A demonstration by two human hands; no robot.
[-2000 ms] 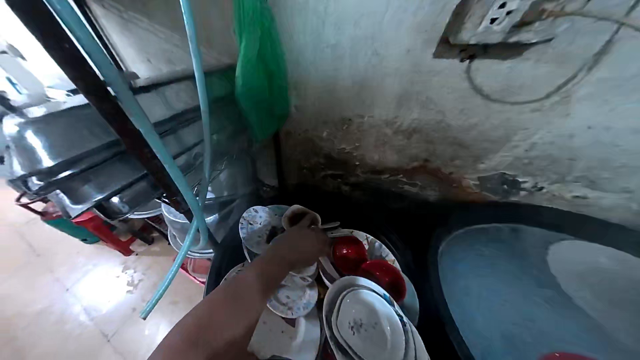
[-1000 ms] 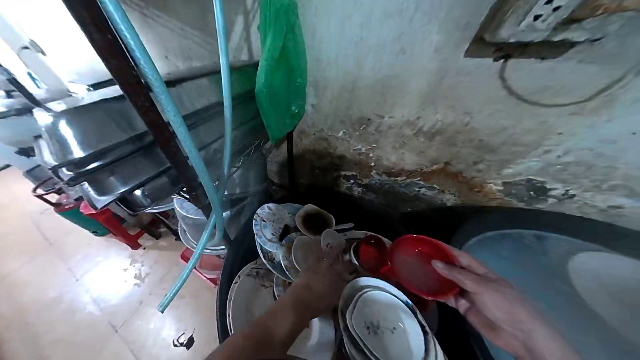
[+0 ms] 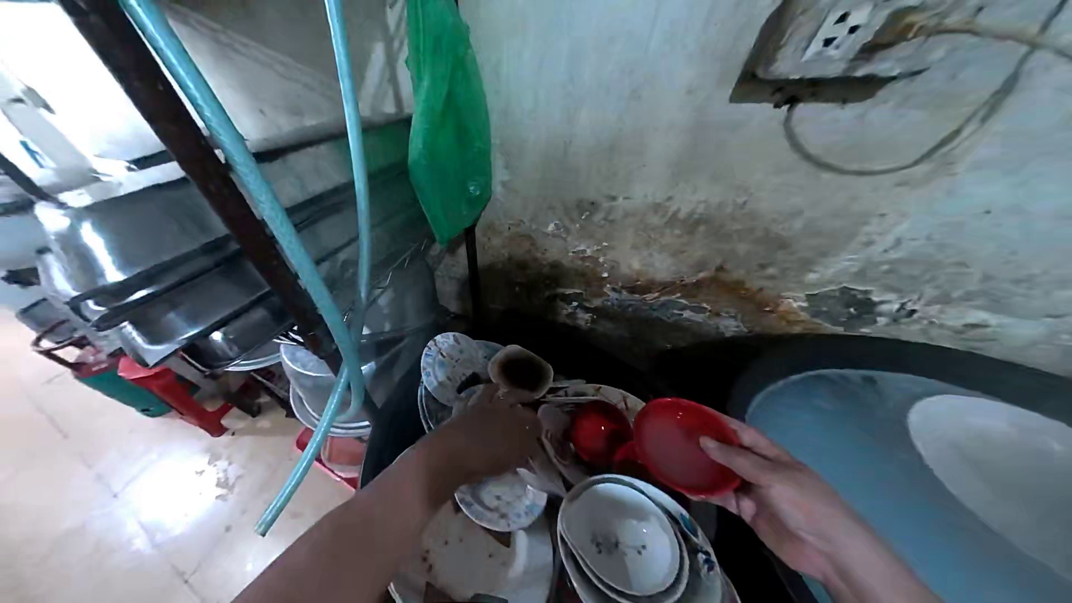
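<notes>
My right hand [image 3: 779,494] holds a small red dish [image 3: 685,446] by its right edge, tilted, above the pile of used dishes. My left hand [image 3: 494,431] reaches into the pile, beside a cup with a dark inside [image 3: 520,372]; its fingertips are partly hidden, and whether it grips anything does not show. Between the hands lies a red bowl [image 3: 600,431]. Nested white bowls [image 3: 621,536] sit nearer to me, and a small patterned dish [image 3: 502,501] rests over a stained white plate [image 3: 469,548]. A speckled plate [image 3: 450,367] leans at the back left.
To the right stands a large dark tub [image 3: 837,356] of cloudy water with a pale round shape in it. A blue hose [image 3: 293,243] hangs at left by a dark metal post [image 3: 201,176]. Metal basins [image 3: 142,260], a green bag [image 3: 450,126] and a wall socket [image 3: 840,29] are around.
My right hand, out of view two seconds ago, came in with the red dish by one second ago and still holds it. My left hand stays among the dishes.
</notes>
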